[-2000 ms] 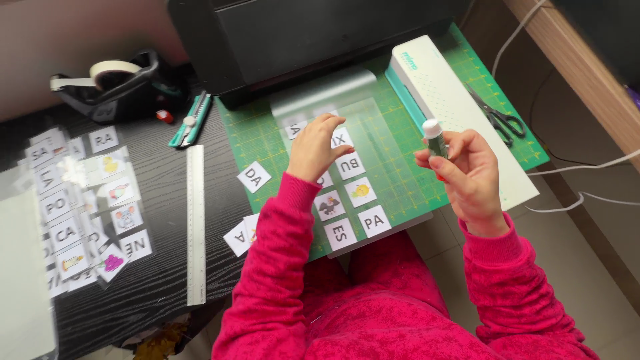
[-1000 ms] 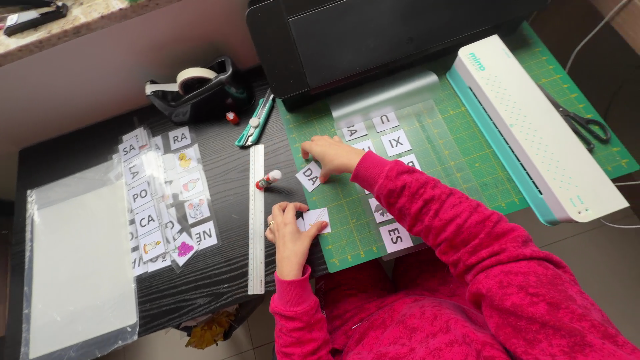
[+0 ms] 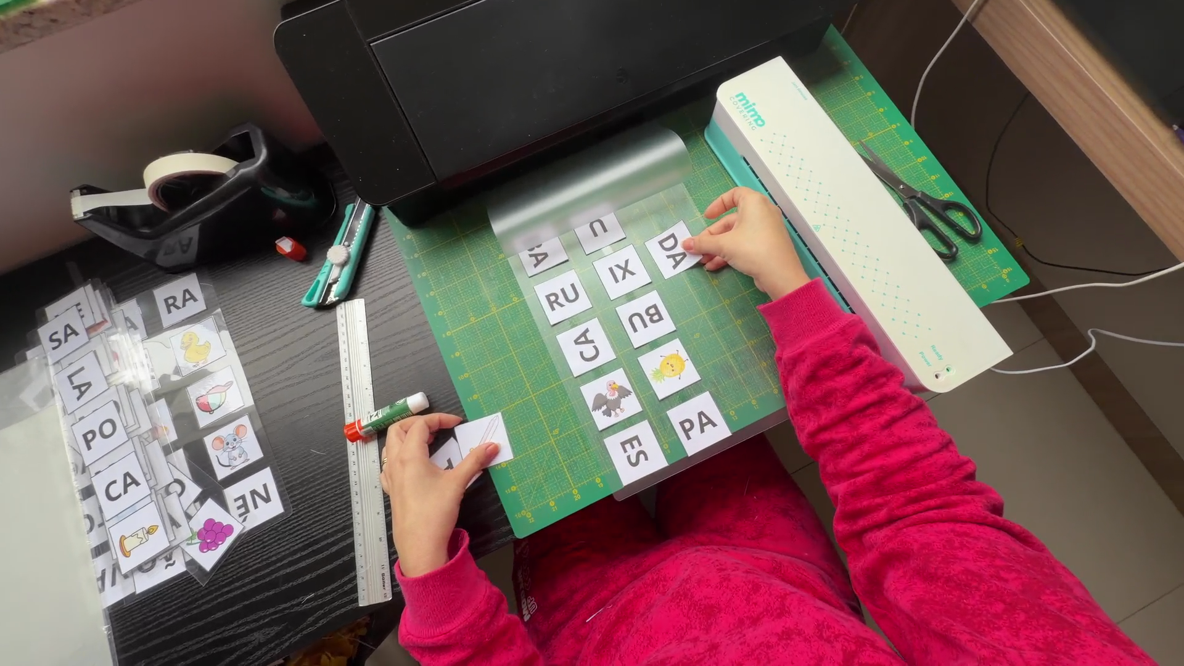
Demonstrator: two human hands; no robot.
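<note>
My right hand (image 3: 751,242) pinches the edge of the paper card marked DA (image 3: 672,248), which lies over the upper right of the clear laminating pouch (image 3: 740,370). Two columns of syllable and picture cards lie on the pouch, among them a pineapple card (image 3: 668,368) and a vulture card (image 3: 610,399). My left hand (image 3: 427,476) holds a small picture card (image 3: 485,438) between thumb and fingers at the cutting mat's left edge. Another card (image 3: 448,455) is partly hidden under that hand. A glue stick (image 3: 387,416) lies just above it, across the metal ruler (image 3: 365,499).
Right of the pouch stands a white laminator (image 3: 851,222), with black-handled scissors (image 3: 925,205) beyond it. A black printer (image 3: 518,83) borders the green cutting mat (image 3: 481,324). At left are a utility knife (image 3: 340,254), a tape dispenser (image 3: 268,199), a red cap (image 3: 290,248) and laminated cards (image 3: 222,388).
The DA card has moved from the mat's left side to the pouch's upper right, now at my right hand. My left hand stays near the mat's left edge with a card. The view has shifted.
</note>
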